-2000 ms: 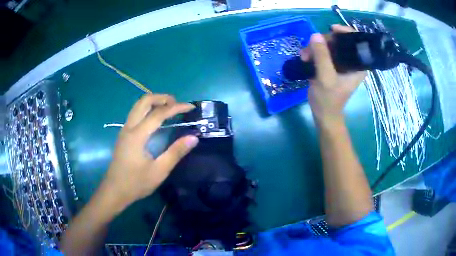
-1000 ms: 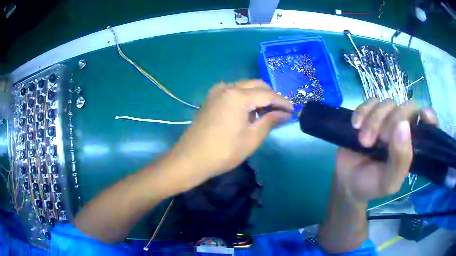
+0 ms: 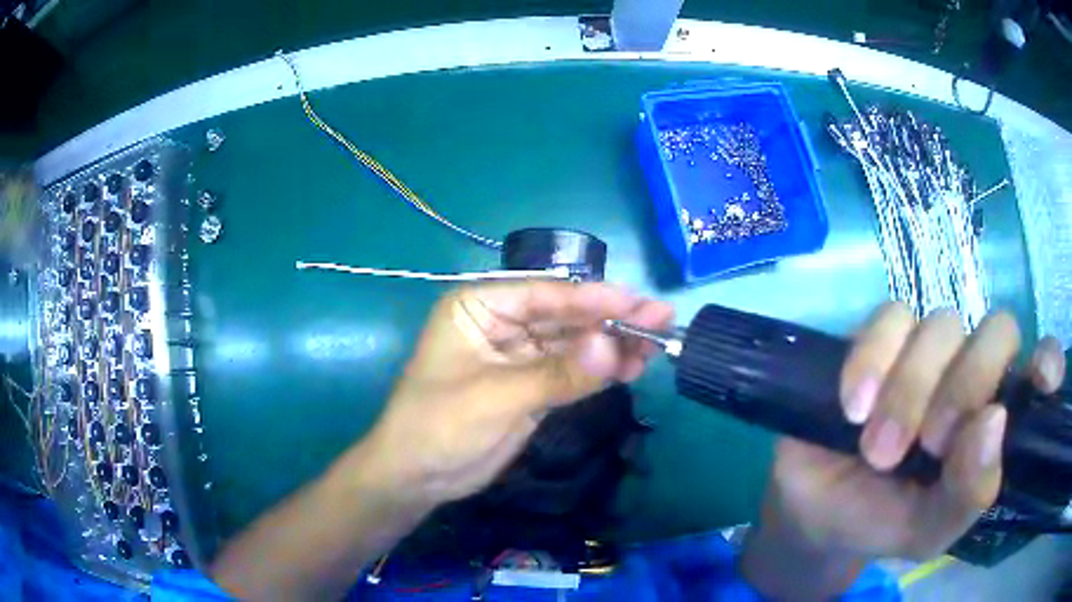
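My right hand is wrapped around the black electric screwdriver, held nearly level and pointing left. Its thin metal bit reaches the fingertips of my left hand. My left fingers are bent together around the bit's tip; whether they pinch a screw is too small to tell. The black housing lies below my left hand and is partly hidden by it. Its round barrel end shows above the hand, with a white lead running left from it.
A blue bin of small screws stands at the back right. A bundle of white cables lies right of it. A clear tray with rows of round modules is at the left. Thin multicolour wires run from the back edge towards the barrel.
The screwdriver has swung from over the bin to the front right and points left. My left hand has left the barrel end, reached to the bit tip near the bin, and moved back lower with it.
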